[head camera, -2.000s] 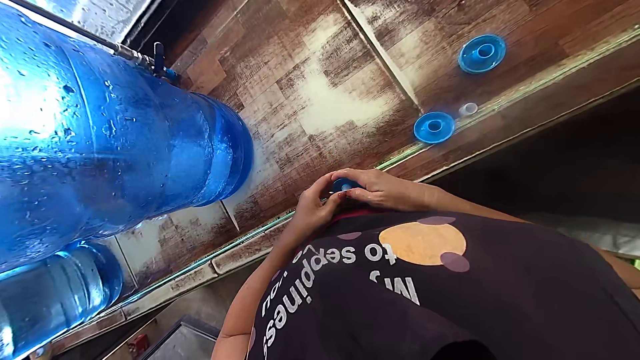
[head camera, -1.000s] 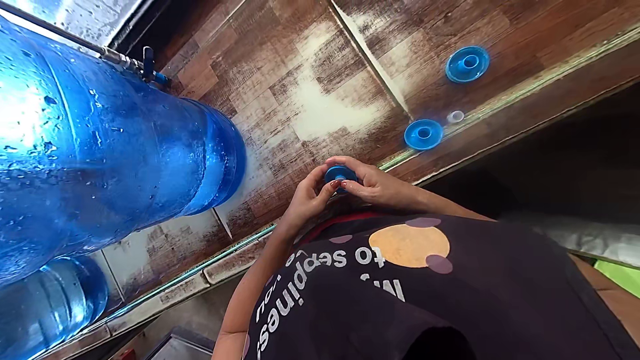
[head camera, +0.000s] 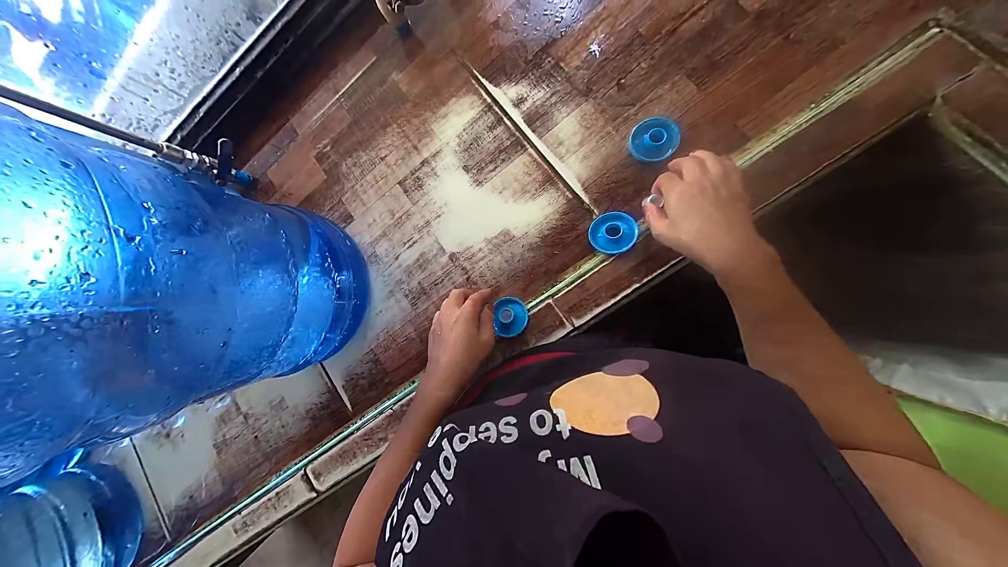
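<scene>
My left hand holds a round blue plastic bottle cap by its edge, just over the counter's front edge; a pale round piece sits in the cap's middle. Between the fingertips of my right hand is a small whitish plastic plug. Just left of that hand a second blue cap lies on the tiled counter, its hollow centre showing. A third blue cap lies farther back, close to my right knuckles.
A large wet blue water jug lies across the left side. Another blue jug is at the lower left. Behind the large one runs a metal pipe with a valve. The wood-patterned tile counter has a raised front edge.
My hands have parted. The right has moved right and taken hold of the small whitish plug that lay beside the caps. The left still holds its blue cap.
</scene>
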